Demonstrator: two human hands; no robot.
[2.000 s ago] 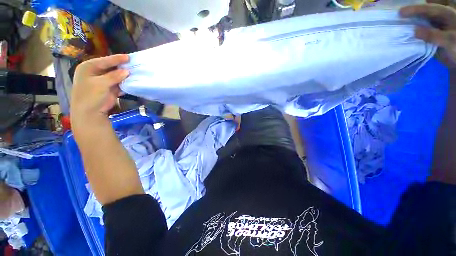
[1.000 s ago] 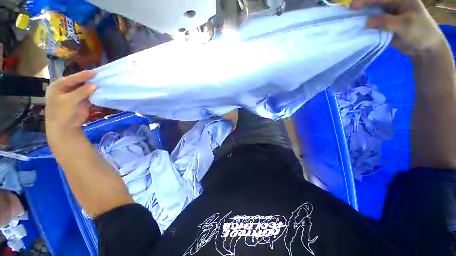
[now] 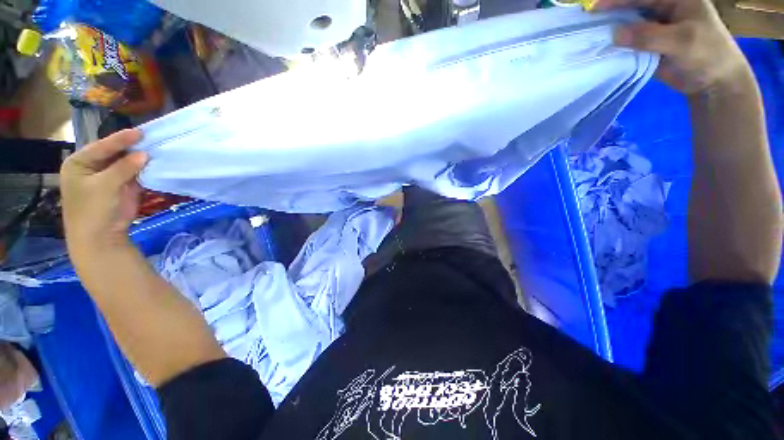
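A pale blue shirt piece (image 3: 361, 137) is stretched taut between my hands, its upper folded edge running under the white machine head (image 3: 275, 21). Glare washes out its middle. My left hand (image 3: 103, 185) pinches its left end between thumb and fingers. My right hand (image 3: 688, 47) grips its right end, higher up. The lower part of the cloth hangs in folds above my lap. Small metal parts (image 3: 357, 47) under the head are at the cloth's upper edge; whether they touch it I cannot tell.
A blue bin (image 3: 137, 391) heaped with pale blue cloth (image 3: 275, 301) is at my left. Another blue bin (image 3: 584, 258) with crumpled pieces (image 3: 621, 215) is at my right. A yellow-capped bottle (image 3: 90, 64) lies at upper left. Another person's arm (image 3: 15, 378) shows at the left edge.
The cloth and both my hands have shifted to the left in the view, mostly during the first second. Both hands keep their hold, and the cloth stays stretched.
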